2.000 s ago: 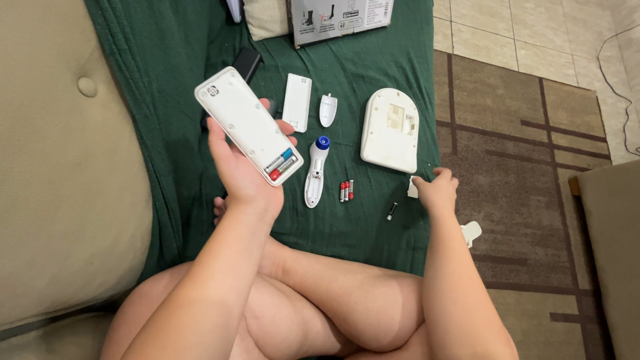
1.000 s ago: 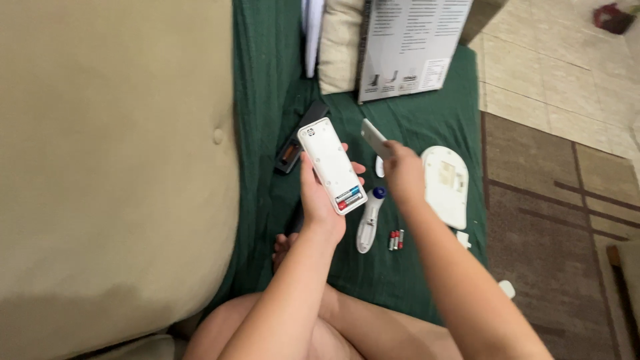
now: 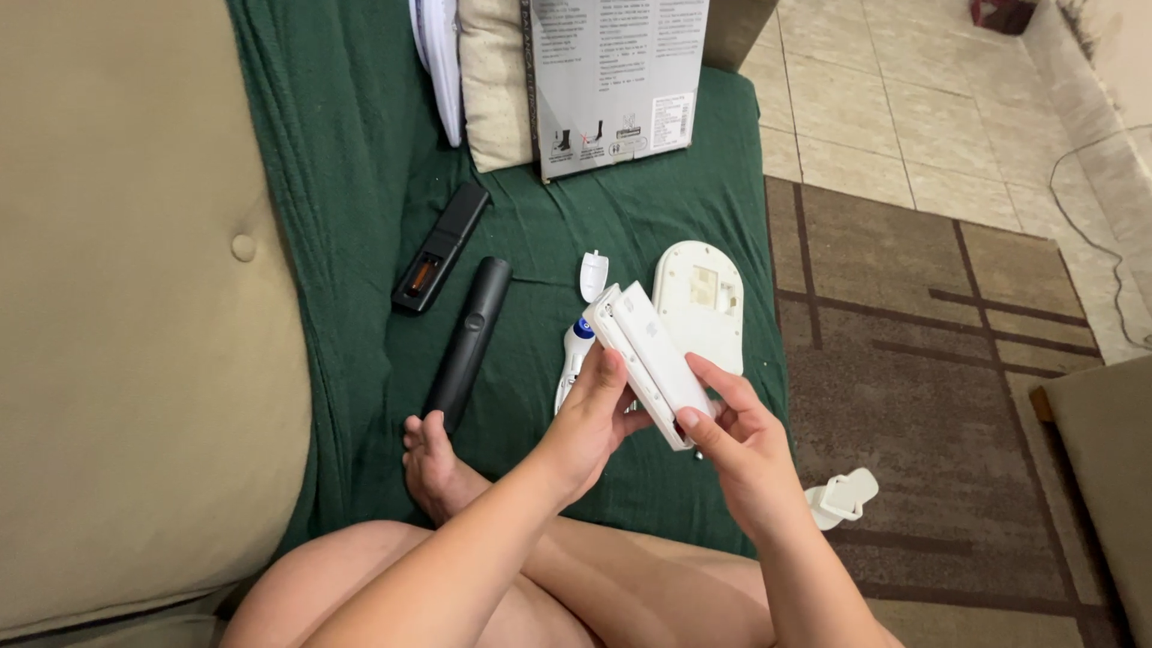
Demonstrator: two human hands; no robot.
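My left hand (image 3: 589, 418) grips the body of a white battery-powered device (image 3: 634, 378), tilted on its side. My right hand (image 3: 733, 418) holds its long white cover (image 3: 661, 346) against the open back, at a slight angle, with a gap at the upper end. The batteries inside are mostly hidden. Behind my left hand lies a white handheld device with a blue tip (image 3: 576, 351), partly covered. A small white battery cover (image 3: 593, 276) lies above it. To the right rests a white rounded device (image 3: 700, 301), underside up.
A black remote control with an exposed battery bay (image 3: 441, 247) and a black cylindrical object (image 3: 468, 342) lie left on the green cloth (image 3: 540, 220). A printed grey box (image 3: 621, 81) and a cream cushion (image 3: 495, 85) are at the back. A white flip-flop (image 3: 841, 498) is on the rug (image 3: 909, 405).
My right hand has picked up the long white cover from the cloth and brought it onto the device. My left hand has turned the device onto its side. The view has shifted.
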